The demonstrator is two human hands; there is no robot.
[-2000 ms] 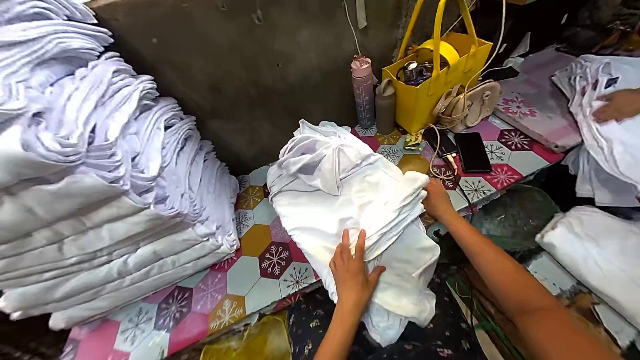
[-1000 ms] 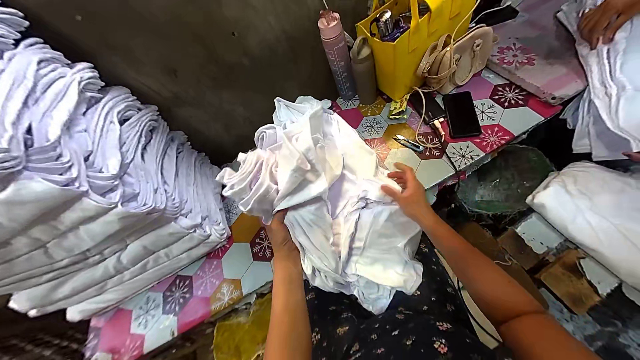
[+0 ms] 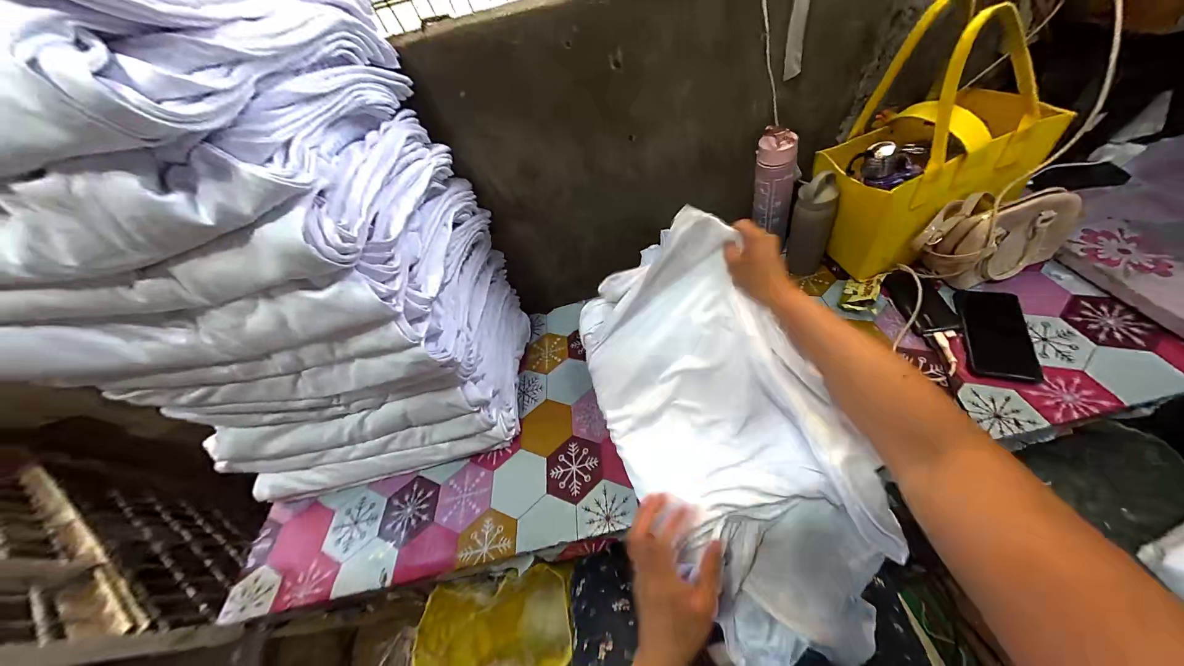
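Note:
A bundle of white cloth pieces lies partly on the patterned table and partly over my lap. At its far edge, my right hand pinches the top layer at a corner. Near the close edge, my left hand rests against the folds with its fingers spread; it does not appear to grip them. The lower part of the bundle hangs down in loose, crumpled folds. To the left rises a tall stack of folded white cloth.
Behind stand a pink bottle, a grey bottle and a yellow bag. Beige sandals, a black phone and a cable lie on the snowflake-patterned table cover at right. A concrete wall borders the table.
My right hand has moved to the far corner of the bundle, and my left hand from its left side to the near edge. The crumpled upper part now lies flatter. The view has shifted left.

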